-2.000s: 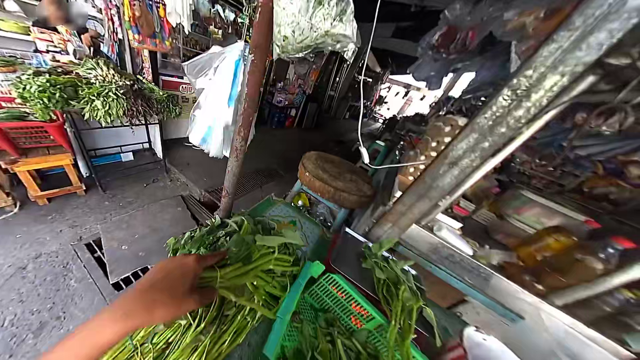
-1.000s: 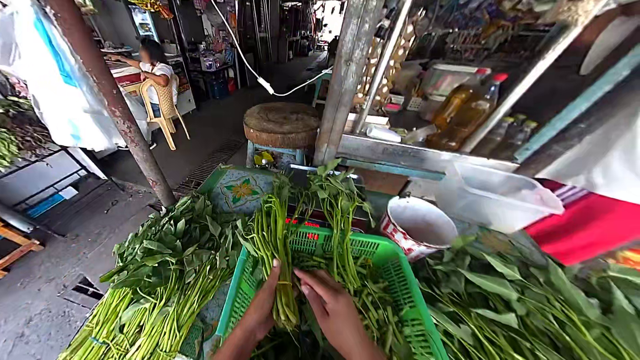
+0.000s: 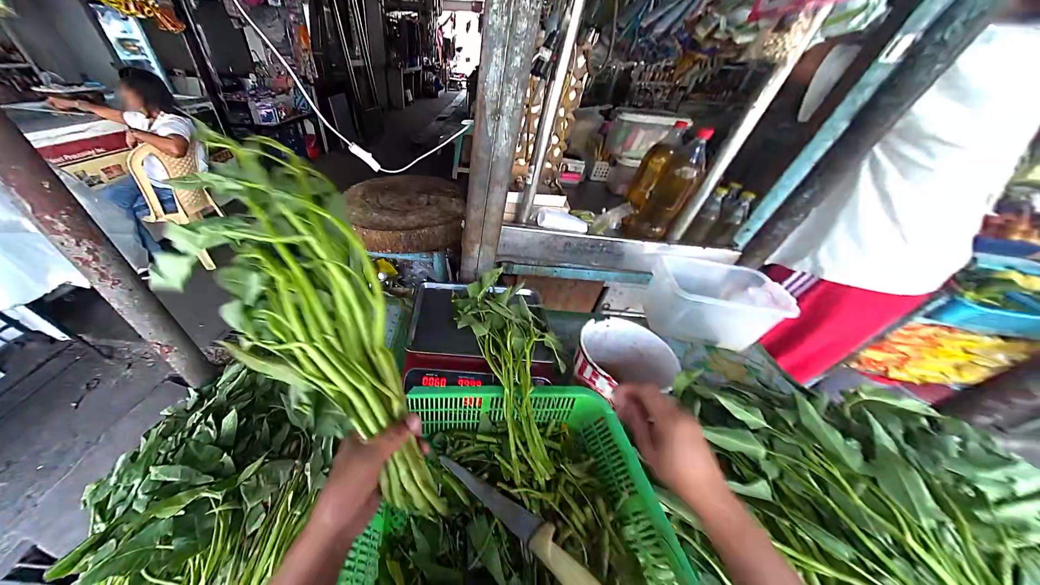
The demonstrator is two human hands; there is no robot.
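Note:
My left hand [image 3: 374, 459] grips a bunch of leafy green stems [image 3: 325, 325] by its lower end, its leaves tilted up and left. At the rim of a red-and-white bucket [image 3: 630, 353] is my right hand [image 3: 662, 431], blurred, with its fingers bent; whether it holds anything cannot be told. Between the hands a green plastic basket [image 3: 605, 422] holds cut stems. A knife [image 3: 520, 520] with a pale handle lies over them, and a smaller bunch of greens [image 3: 516, 357] leans from the basket onto a digital scale [image 3: 439, 325].
Piles of leafy greens flank the basket on the left [image 3: 195, 471] and right [image 3: 853, 463]. Behind are a translucent plastic tub [image 3: 715, 301], a round wooden block [image 3: 406, 211] and a metal post [image 3: 500, 138]. A person [image 3: 162, 130] sits far left; another person in white [image 3: 902, 162] stands at right.
Both hands were together at the bunch over the basket a second ago. The left hand has since raised the bunch up and left, while the right hand has moved away to the bucket.

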